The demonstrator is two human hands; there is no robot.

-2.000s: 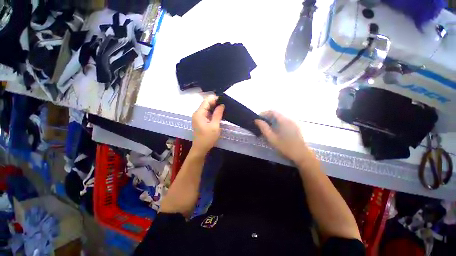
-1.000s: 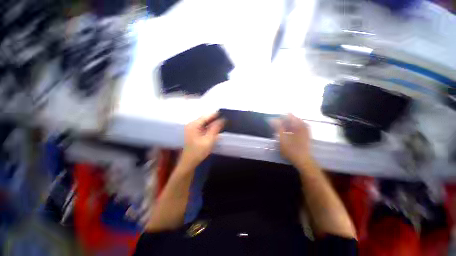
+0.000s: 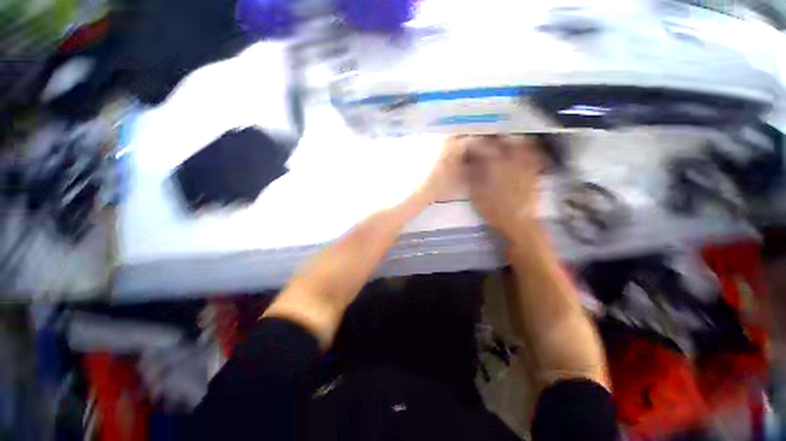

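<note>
The frame is blurred. My left hand (image 3: 450, 167) and my right hand (image 3: 506, 177) are close together below the sewing machine head, where dark material (image 3: 552, 151) shows just right of my right hand. My fingers are smeared, so I cannot tell whether either hand grips a piece. The black folded strip cannot be made out. A stack of black fabric pieces (image 3: 233, 168) lies on the white table at the left, away from both hands.
The white sewing machine (image 3: 603, 65) with a blue stripe spans the back right. Scissors (image 3: 593, 211) lie right of my hands, with dark blurred items (image 3: 702, 181) beyond. Red baskets (image 3: 646, 388) with scraps stand below the grey table edge (image 3: 207, 274).
The view has swung right, so the left stack sits further left. Both hands have moved from the table's front edge to the right-hand black pile, which they now mostly hide. The strip is no longer visible.
</note>
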